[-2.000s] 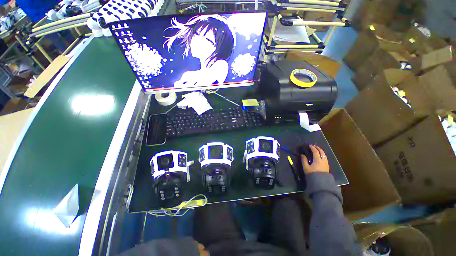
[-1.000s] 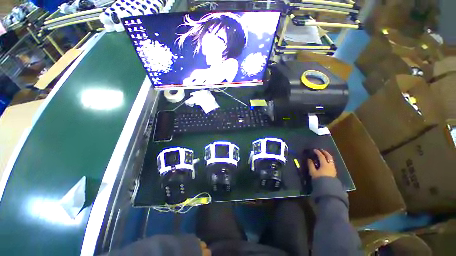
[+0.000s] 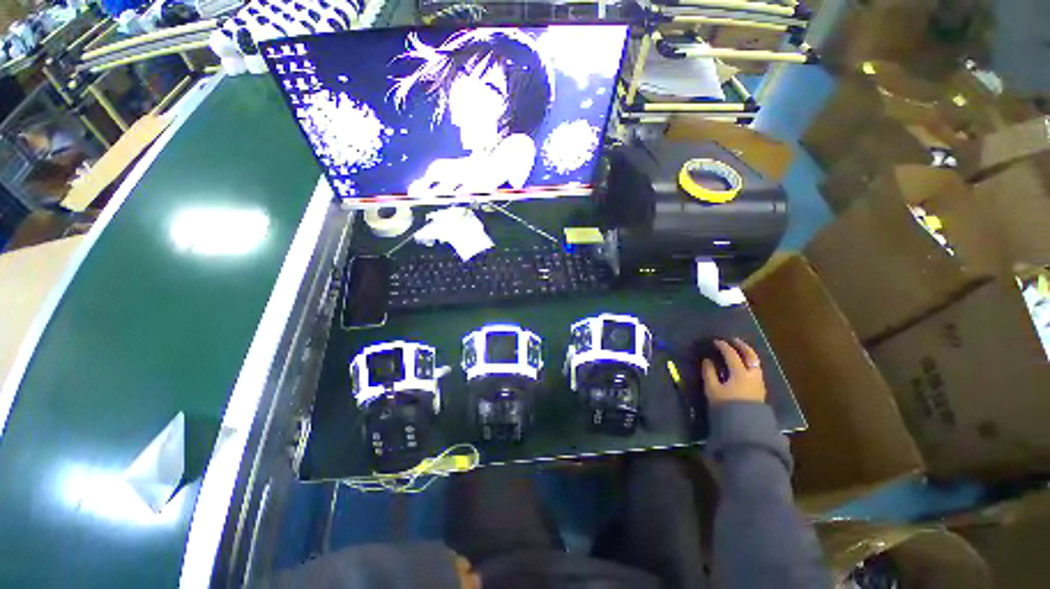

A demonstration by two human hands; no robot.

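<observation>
My right hand (image 3: 735, 374) rests over a small black mouse (image 3: 710, 358) at the right side of the dark green desk mat (image 3: 541, 446). Three white and black dome cameras stand in a row: left (image 3: 395, 397), middle (image 3: 502, 381) and right (image 3: 609, 371). The monitor (image 3: 455, 115) behind shows an anime-style wallpaper with icons at its left. A black keyboard (image 3: 495, 278) lies below it. Of my left hand (image 3: 466, 573) only a small part shows at the bottom edge by the sleeve; its fingers are hidden.
A black printer (image 3: 698, 224) with a yellow tape roll (image 3: 710, 181) stands right of the keyboard. A dark phone-like rectangle (image 3: 366, 290) lies left. Thin wires (image 3: 417, 469) hang at the front edge. Green conveyor (image 3: 150, 311) at left, open carton (image 3: 846, 391) at right.
The view has shifted slightly between frames. My right hand stays on the mouse, its fingers slightly changed in pose. The cameras and the wallpaper look the same.
</observation>
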